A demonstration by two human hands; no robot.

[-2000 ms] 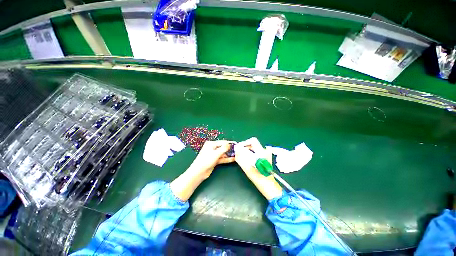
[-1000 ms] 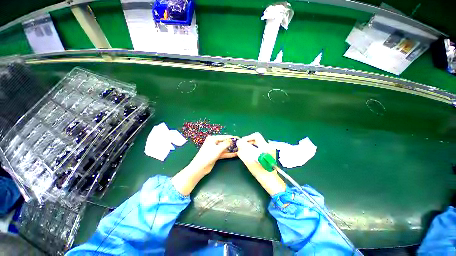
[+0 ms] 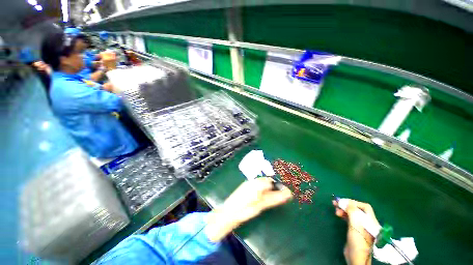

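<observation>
My left hand [image 3: 254, 196] holds a small black unit [image 3: 278, 185] in its fingertips, just left of a loose pile of tiny red-brown components [image 3: 294, 178]. My right hand [image 3: 358, 227] is apart from it at the lower right and holds the dispensing syringe, whose white barrel [image 3: 366, 223] has a small blue tip and a green rear fitting [image 3: 384, 235]. A pale air hose [image 3: 402, 252] runs from the fitting out of the picture. One white wipe [image 3: 254, 164] lies left of the pile, partly behind my left hand. Another wipe [image 3: 404, 251] lies beside my right hand.
Stacked clear trays [image 3: 199, 134] with black units stand at the left on the dark green belt [image 3: 306, 137]. More trays [image 3: 67, 207] are at the lower left. A person in a blue smock [image 3: 91, 108] is beyond. Papers and a blue box [image 3: 310, 70] are on the back rail.
The view has swung to the left. My hands have moved apart: the left has the black unit near the left wipe, the right has the syringe away from it.
</observation>
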